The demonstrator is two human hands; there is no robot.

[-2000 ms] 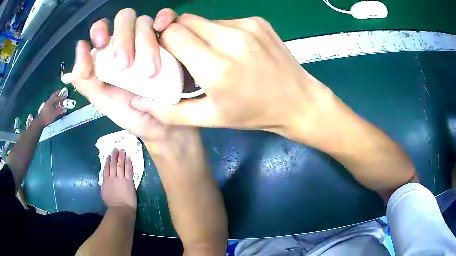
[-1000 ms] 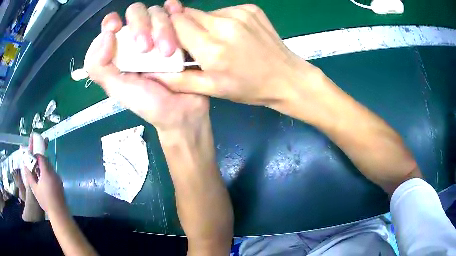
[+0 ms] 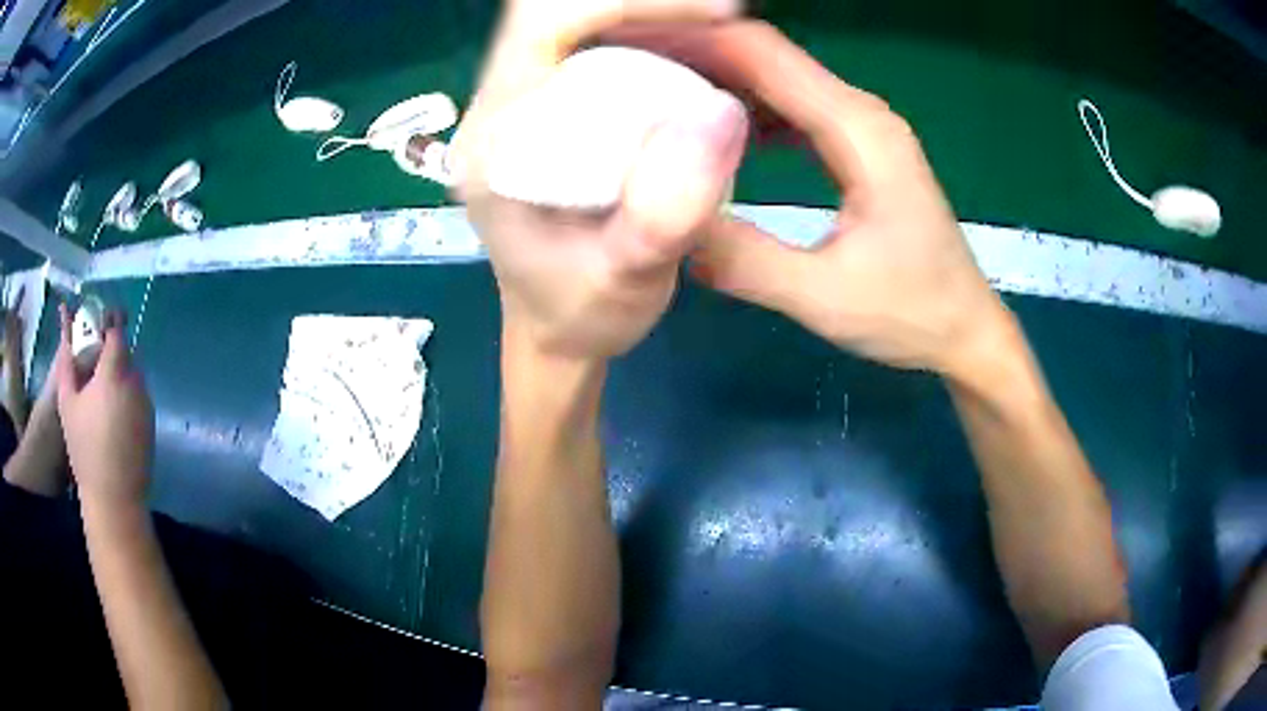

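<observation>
A smooth white oval device (image 3: pixel 563 125) is held up in front of me at the top centre. My left hand (image 3: pixel 577 264) is wrapped around it, with a thumb over its right end; this part is blurred. My right hand (image 3: pixel 868 236) is just right of the device, fingers curved and apart, its fingertips behind or beside the device's right end. Whether the right fingers touch the device cannot be told. The device's strap is not visible.
On the green belt lie a closed device with a loop (image 3: pixel 1185 210), another (image 3: pixel 309 114) and several open ones (image 3: pixel 414 122). A white divider strip (image 3: pixel 1056 264) crosses the bench. A white cloth (image 3: pixel 350 410) lies left. Another person's hands (image 3: pixel 104 403) hold a device far left.
The clasped hands have come apart, and the right hand has moved right off the device. The view has shifted, and more belt devices show.
</observation>
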